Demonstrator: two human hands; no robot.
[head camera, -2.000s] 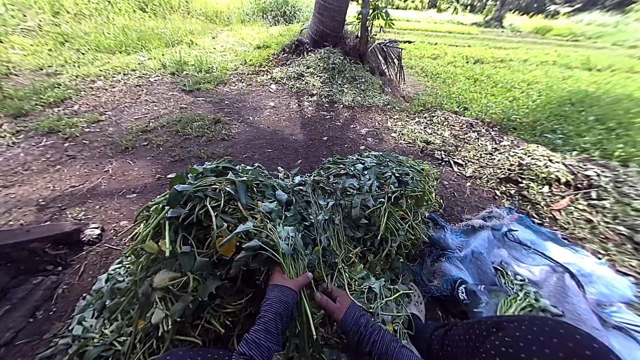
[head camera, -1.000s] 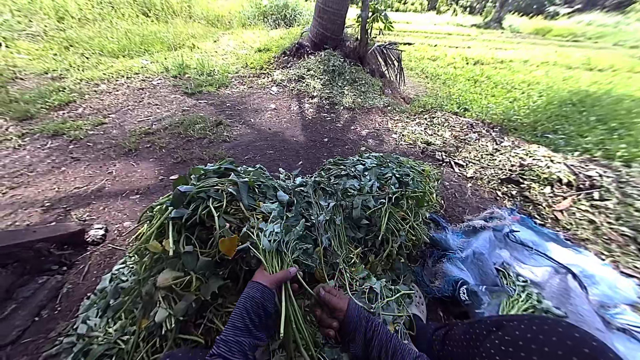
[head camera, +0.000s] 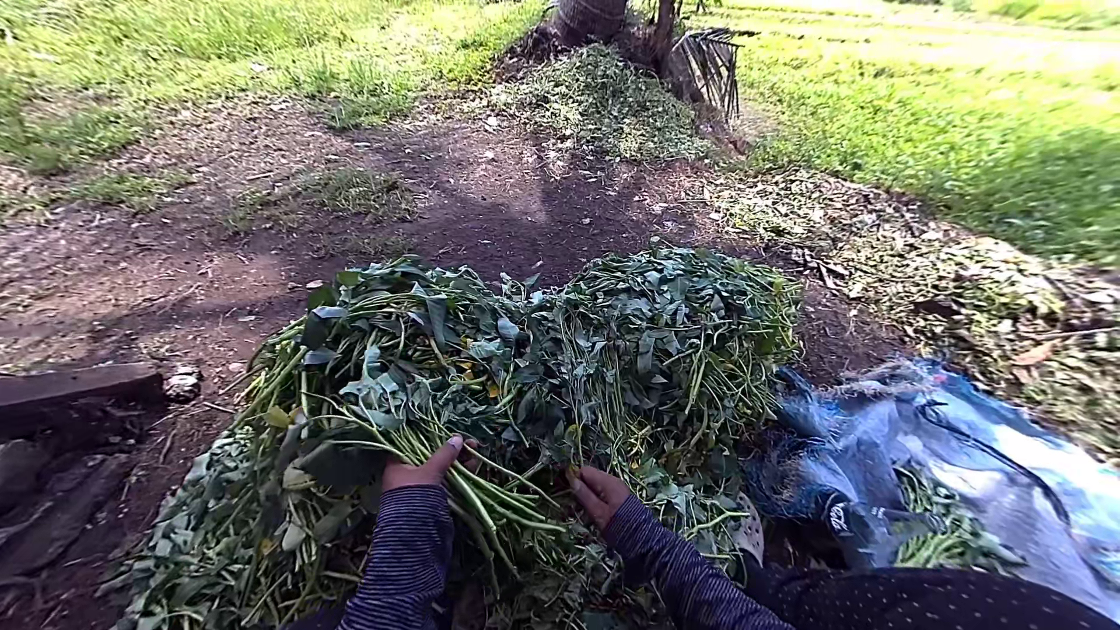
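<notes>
A large heap of leafy green vines (head camera: 682, 332) lies on the ground before me. My left hand (head camera: 429, 468) is closed round a bunch of green stems (head camera: 490, 503), whose leaves point up and left over the heap and whose cut ends point down and right. To its right, my right hand (head camera: 599, 492) is at the heap's near side, thumb and forefinger together on a thin stem with a small yellowish bit. Its other fingers are partly hidden.
At the right lies a blue and white plastic sack (head camera: 971, 455) with some greens on it, beside my dotted trouser leg (head camera: 927, 599). A wooden beam (head camera: 79, 389) is at the left. Farther off, a tree trunk (head camera: 591, 19) rises behind a pile of cut leaves (head camera: 604, 105).
The left hand has moved left with its bunch, which now tilts leftward rather than standing nearly upright. My right hand has turned and now has its fingertips at a thin stem.
</notes>
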